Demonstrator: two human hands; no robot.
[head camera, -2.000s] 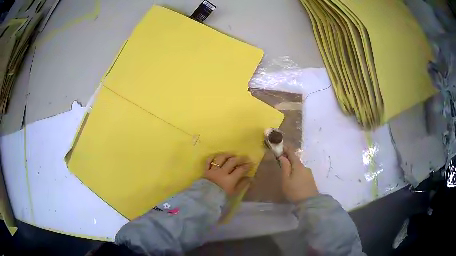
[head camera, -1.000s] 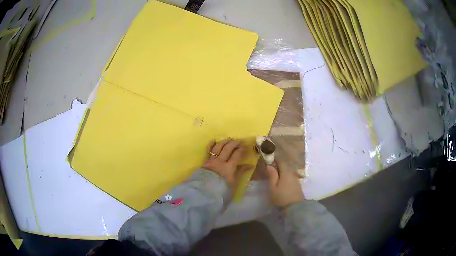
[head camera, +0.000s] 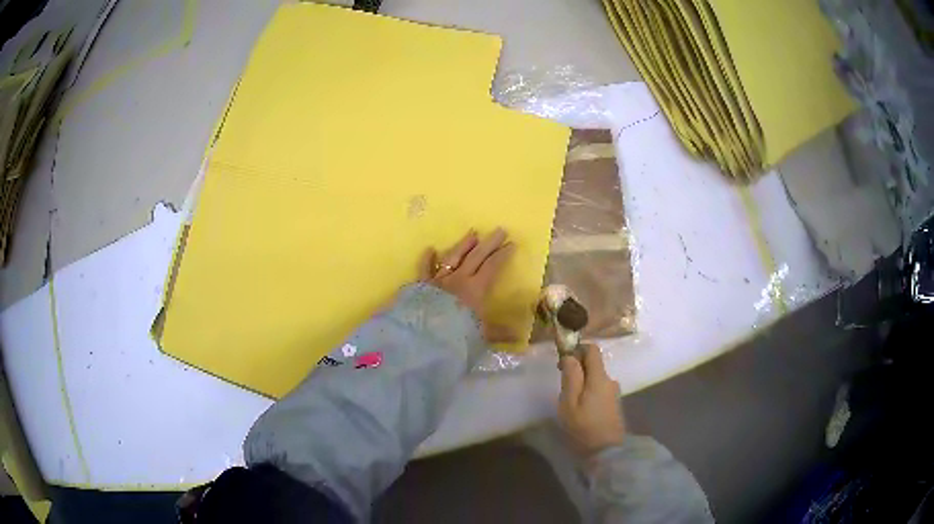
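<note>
A large yellow garment panel (head camera: 338, 205) lies flat, its right edge over a brown plastic-covered board (head camera: 594, 276). My left hand (head camera: 469, 271) lies on the panel near its lower right corner, fingers apart, with a ring on one finger; it grips nothing. My right hand (head camera: 591, 399) is closed around a hammer (head camera: 563, 309). The round pale-and-dark hammer head is over the board, at the panel's right edge. Whether the head touches the panel or board cannot be told.
A thick fanned stack of yellow panels (head camera: 794, 82) lies at the upper right. Another stack (head camera: 23, 123) stands at the far left. Clear plastic film (head camera: 548, 87) shows above the board. The table's front edge curves along the bottom.
The panel has turned slightly, and its loose lower right edge now lies flat on the board. My left hand has moved up and its fingers have spread. The hammer is still in my right hand.
</note>
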